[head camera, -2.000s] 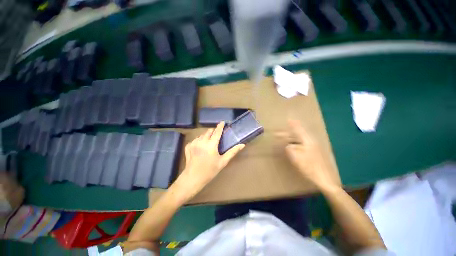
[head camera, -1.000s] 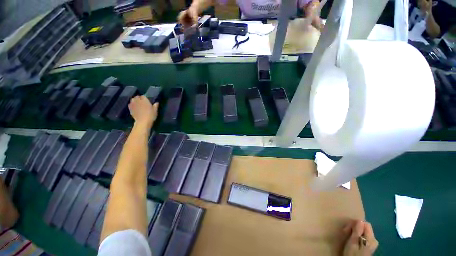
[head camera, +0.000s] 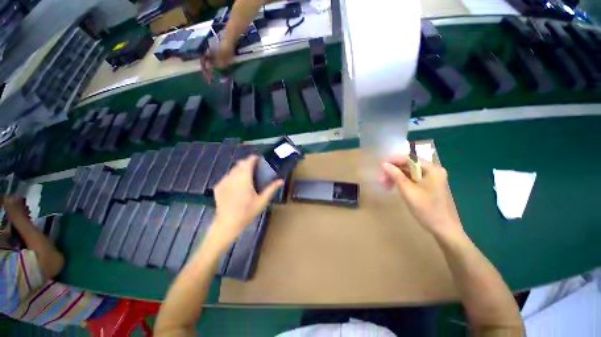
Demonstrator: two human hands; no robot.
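Observation:
My left hand point(head camera: 238, 197) holds a dark grey device unit point(head camera: 269, 172), tilted, its glossy black window end pointing up and right with a white reflection. Another unit point(head camera: 315, 191) lies flat on the tan cardboard point(head camera: 343, 257), window to the right. My right hand point(head camera: 428, 197) grips a small pale hand tool with a darker end point(head camera: 414, 164). Its thumb and forefinger are at the lower end of the whitish translucent film strip point(head camera: 385, 125); blur hides whether they pinch it.
Two rows of units point(head camera: 178, 168) stand close together left of the cardboard. More units point(head camera: 280, 102) lie on the green conveyor behind. A white piece point(head camera: 514, 192) is on the green surface at right. Another person's hand point(head camera: 217, 59) is over the conveyor; a striped-sleeved person point(head camera: 39, 270) sits at left.
My left hand has come back from the conveyor and now holds a unit over the cardboard's left edge. My right hand has risen from the cardboard to the film's lower end.

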